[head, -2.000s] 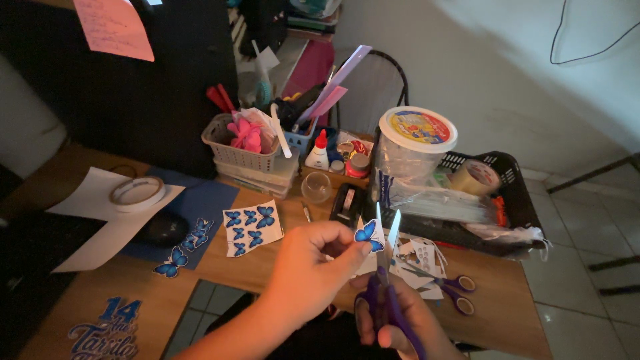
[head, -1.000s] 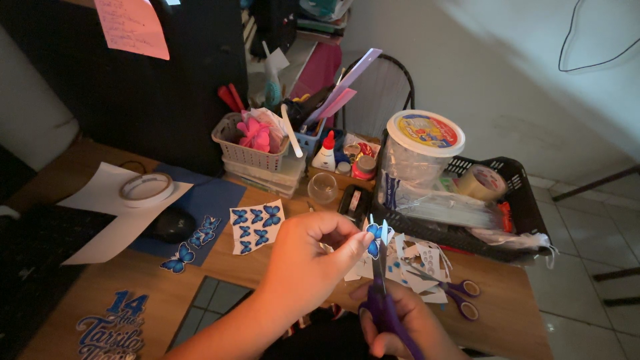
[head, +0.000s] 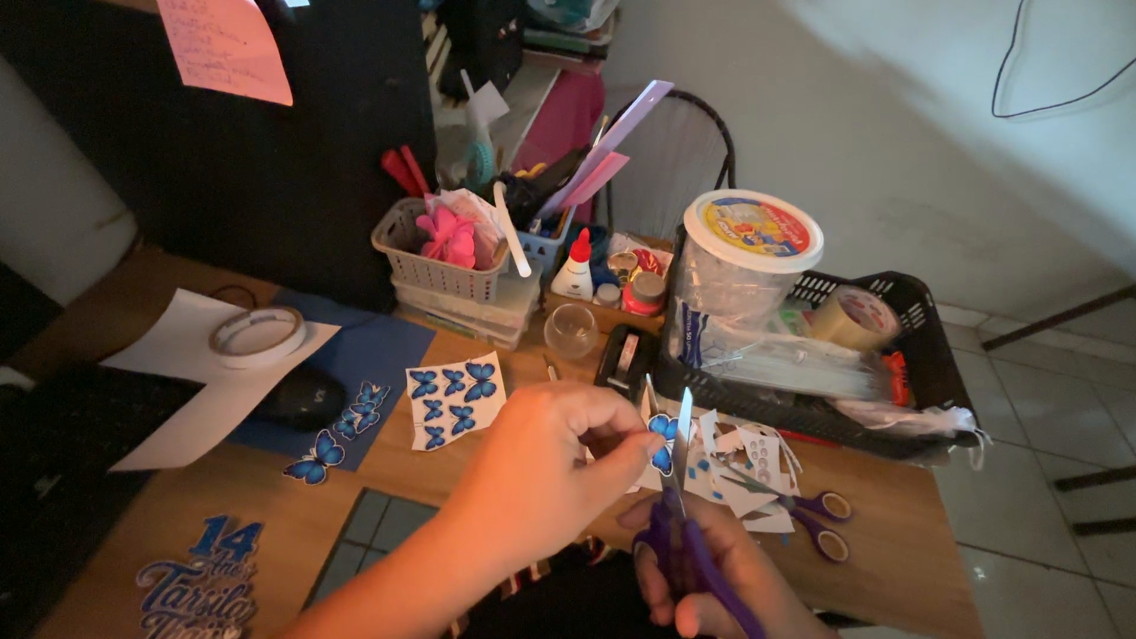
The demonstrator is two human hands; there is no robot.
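My left hand (head: 564, 466) pinches a small blue paper butterfly (head: 661, 442) between thumb and fingertips. In my right hand (head: 710, 568) are purple-handled scissors (head: 682, 470), their blades apart around the butterfly. A white sheet printed with several blue butterflies (head: 455, 399) lies left of my left hand. Farther left, cut-out butterflies (head: 315, 458) rest on the wood and on a blue sheet (head: 377, 355). Paper scraps (head: 728, 466) lie beyond my right hand, with a second pair of purple-handled scissors (head: 821, 524) beside them. A blue cut-out with lettering (head: 200, 581) is at the lower left.
A black basket (head: 932, 355) holds a lidded clear tub (head: 750, 248) and a tape roll (head: 855, 318). Left of it are a glue bottle (head: 575, 266), a small clear cup (head: 571, 330) and a grey basket (head: 444, 273). Another tape roll (head: 257, 335) and a black mouse (head: 306, 397) lie left.
Two seconds ago a white margin surrounded the butterfly in my left hand; now it is trimmed close. The scissor blades closed in on it, then parted again.
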